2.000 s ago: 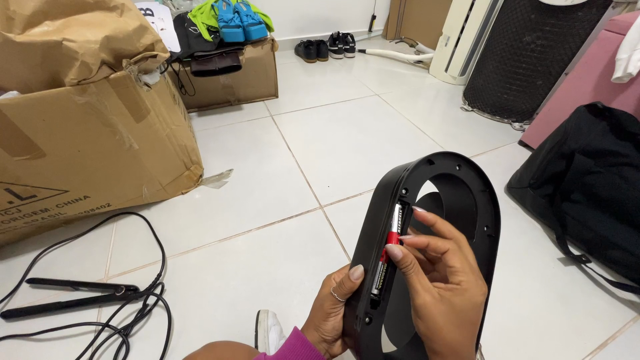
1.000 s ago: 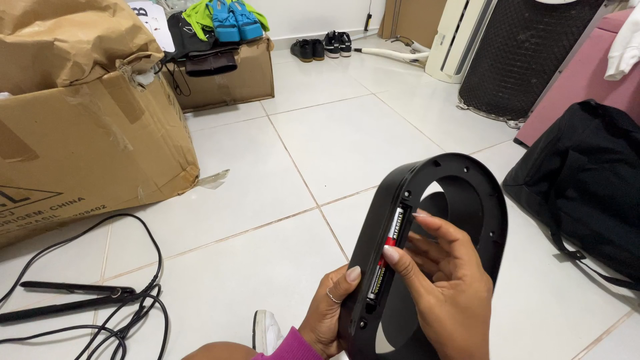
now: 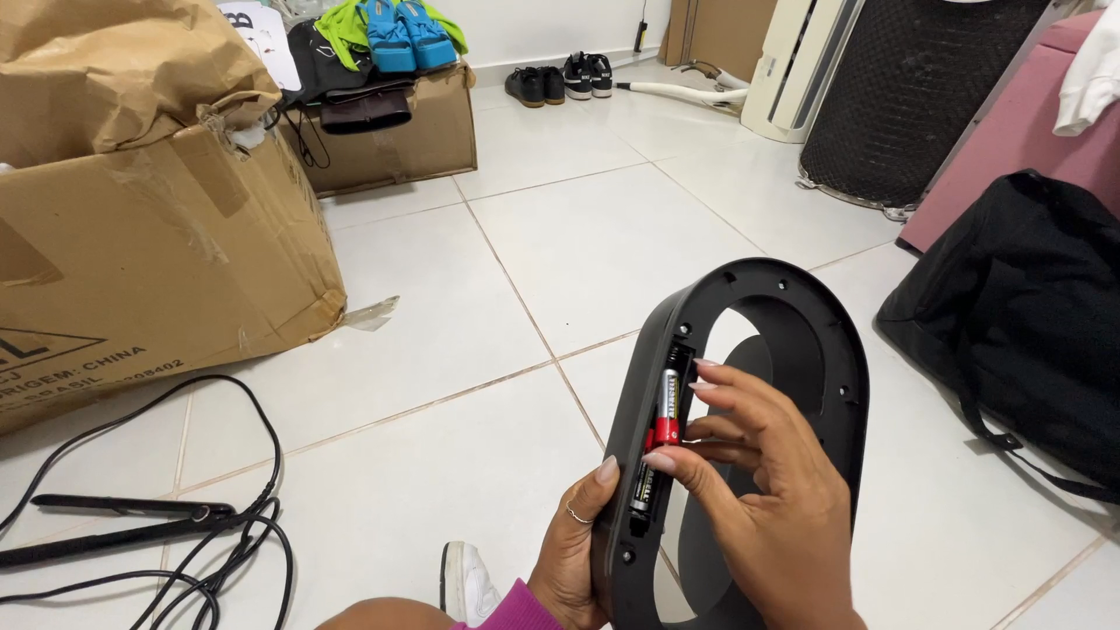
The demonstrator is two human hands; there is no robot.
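My left hand (image 3: 573, 542), with a ring on one finger, grips the lower left side of a black oval plastic housing (image 3: 643, 367) held tilted above the floor. Along the housing's left rim runs a narrow battery compartment (image 3: 640, 523). A silver and red battery (image 3: 668, 407) lies at the upper part of the compartment, its red end at the thumb tip of my right hand (image 3: 761, 490). Below it a second battery (image 3: 643, 490) sits in the slot. The fingers of my right hand are curled beside the compartment; the palm side is partly hidden.
A black hair straightener (image 3: 131, 525) with its cord lies on the tiled floor at left. Cardboard boxes (image 3: 166, 254) stand behind it. A black bag (image 3: 1006, 332) rests at right beside a pink piece of furniture (image 3: 1024, 131). Shoes (image 3: 560, 83) are near the wall.
The upper battery's red end now shows above the lower battery, at my right thumb. My left hand keeps its grip on the housing.
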